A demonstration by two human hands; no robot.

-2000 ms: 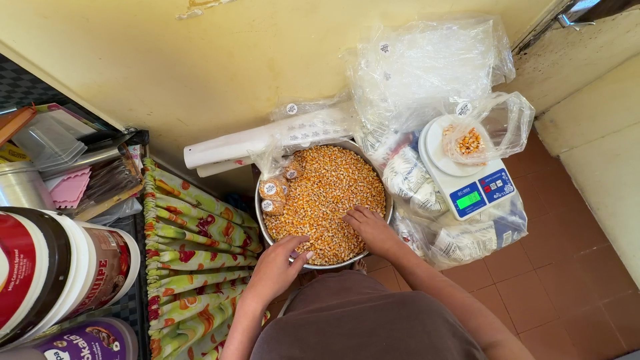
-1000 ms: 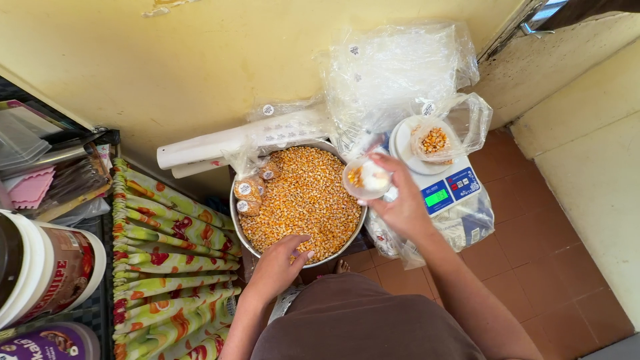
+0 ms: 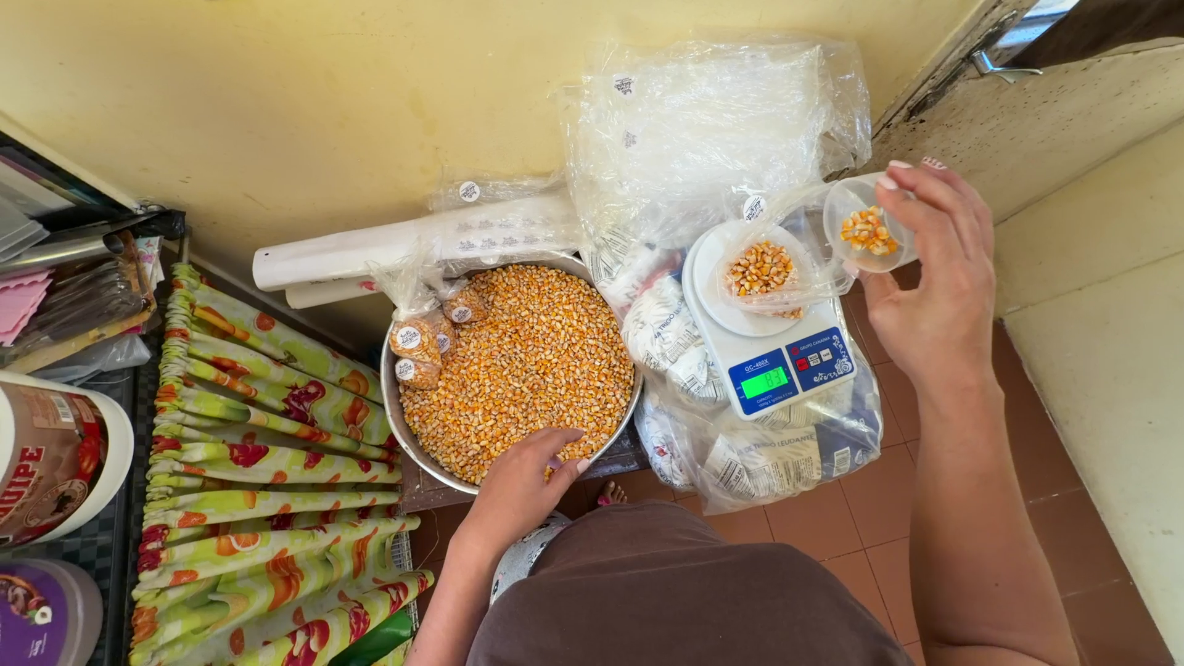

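Observation:
A round metal pan (image 3: 391,407) is filled with corn kernels (image 3: 546,342), and several small tied bags of kernels (image 3: 416,344) lie at its left side. My left hand (image 3: 527,481) rests at the kernels' near edge, fingers curled; whether it holds any kernels is hidden. Raised at the right, my right hand (image 3: 943,259) grips a clear plastic cup (image 3: 869,225) with some kernels in it, tilted by the mouth of an open plastic bag (image 3: 814,250). That bag, with kernels inside, lies on a white digital kitchen scale (image 3: 712,361) whose green display is lit.
The scale stands on plastic-wrapped packages (image 3: 768,462). Behind them lies a stack of clear plastic bags (image 3: 703,139). White rolls (image 3: 370,250) lie along the wall behind the pan. A fruit-patterned curtain (image 3: 277,462) and plastic tubs (image 3: 55,462) are at the left.
My right hand was on the kernels two seconds ago, then held the cup between pan and scale. Now it is farther right, with the cup beside the bag. My left hand stays at the pan.

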